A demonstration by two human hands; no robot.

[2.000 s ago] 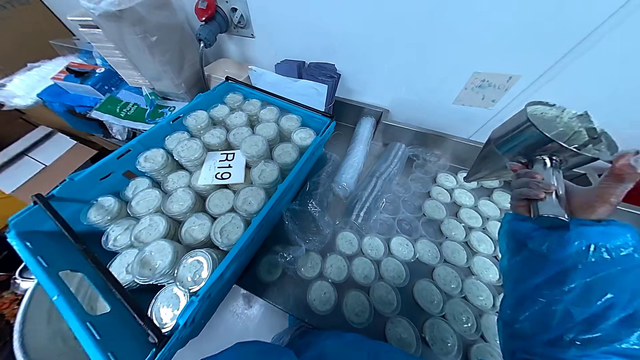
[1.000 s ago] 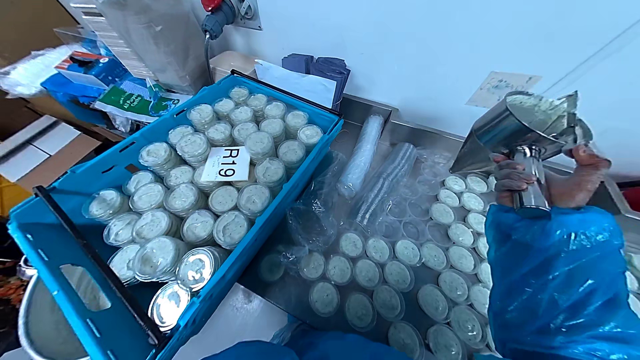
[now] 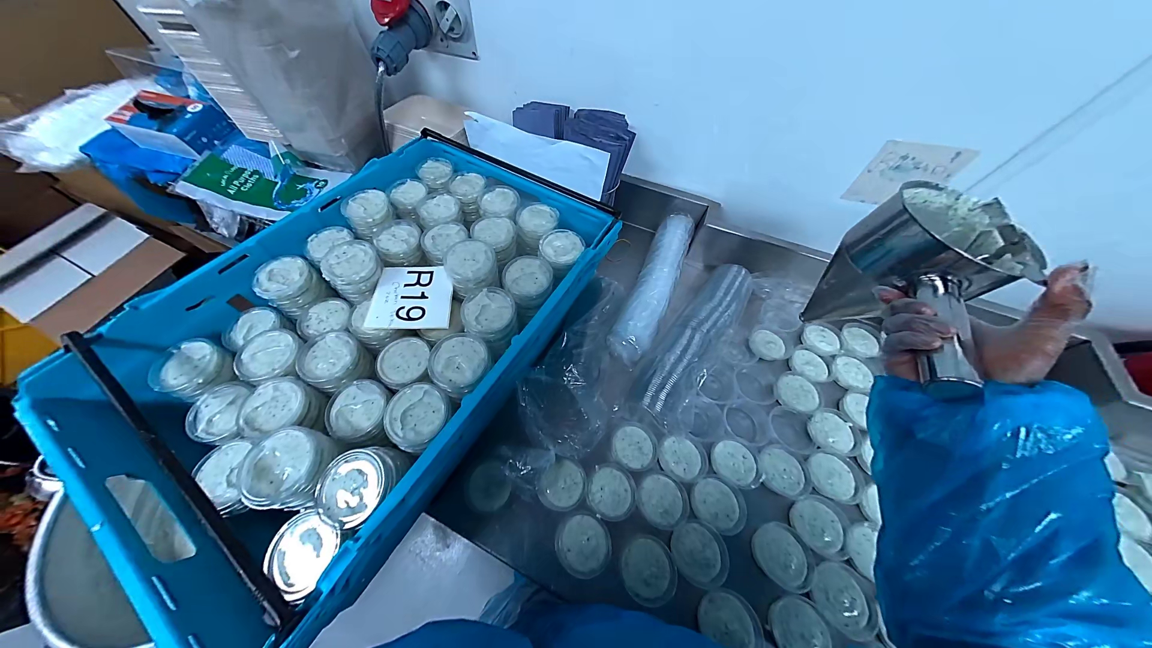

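My right hand (image 3: 913, 335), in a clear glove with a blue plastic sleeve, is closed around the handle of a stainless steel funnel dispenser (image 3: 864, 247). Pale green, creamy filling (image 3: 963, 220) sits in its open top, and its tip points down to the left over small clear cups. The thumb sticks out at the right. Many filled cups (image 3: 661, 500) stand in rows on the steel worktop below and left of the hand, with several empty clear cups (image 3: 742, 420) among them. My left hand is not in view.
A blue crate (image 3: 504, 423) with stacked, lidded tubs (image 3: 418, 417) and a marked card (image 3: 412, 299) stands on the left. Sleeves of clear lids or cups (image 3: 697, 337) and plastic film (image 3: 567, 396) lie between crate and cups. A wall socket (image 3: 452, 22) is behind.
My right hand still holds the dispenser upright above the cups at the right. The filling in its top looks shifted towards the rim at the thumb side. The crate has stayed in place.
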